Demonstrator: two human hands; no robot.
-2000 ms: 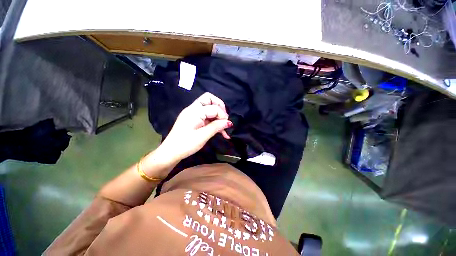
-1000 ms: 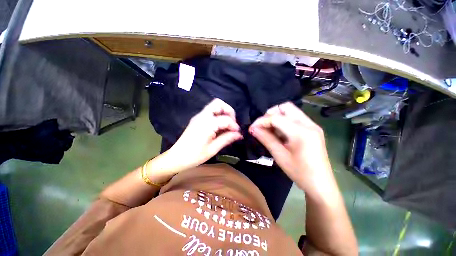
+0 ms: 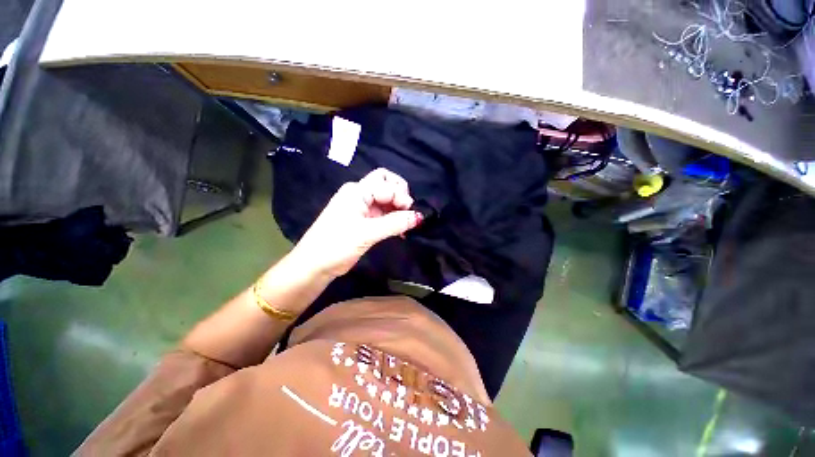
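Observation:
A black garment [image 3: 483, 201] lies over my lap below the table edge. A white label [image 3: 343, 141] shows on its upper left and a second white patch [image 3: 468, 288] near my waist. My left hand [image 3: 380, 212] is over the middle of the garment, thumb and fingertips pinched together on a small fold of the black cloth. No needle or thread can be made out. My right hand is not in view.
A curved white table [image 3: 313, 31] crosses the top, with a wooden drawer [image 3: 286, 82] under it. Tangled white threads [image 3: 706, 54] lie on the grey mat [image 3: 625, 54]. Grey cloth bins [image 3: 107, 143] stand at both sides. A black cloth [image 3: 63, 245] hangs at left.
My right hand was beside my left hand over the garment one second ago and is now out of the picture. My left hand has stayed in nearly the same place.

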